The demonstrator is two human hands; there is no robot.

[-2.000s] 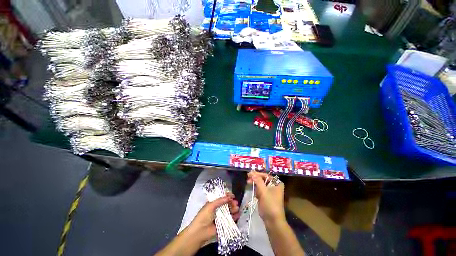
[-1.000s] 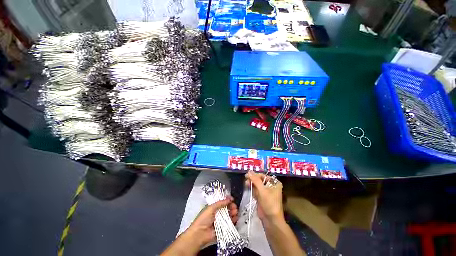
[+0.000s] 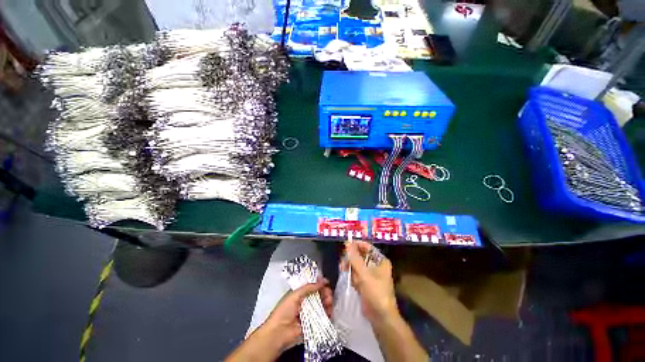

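Observation:
My left hand (image 3: 291,311) is closed around a loose bundle of white cables (image 3: 313,314) with dark and silvery ends, held above the lap. My right hand (image 3: 371,277) is just below the blue test fixture bar (image 3: 290,220). Its fingertips hold a single white cable (image 3: 349,272) with the upper end at the lower edge of a red socket board (image 3: 343,227). Whether that end is seated in the socket I cannot tell. More cable ends show between the right fingers.
The blue cable tester (image 3: 382,106) stands behind the bar, joined to it by ribbon leads (image 3: 387,170). Stacked cable bundles (image 3: 205,124) lie left. A blue basket (image 3: 541,155) of cables is right. Pale loops (image 3: 494,182) and small red boards (image 3: 361,172) lie on the green mat.
The view has shifted, so the bench things sit slightly further left. The single cable in my right fingers looks blurred and shorter below the hand. My left hand still holds the bundle.

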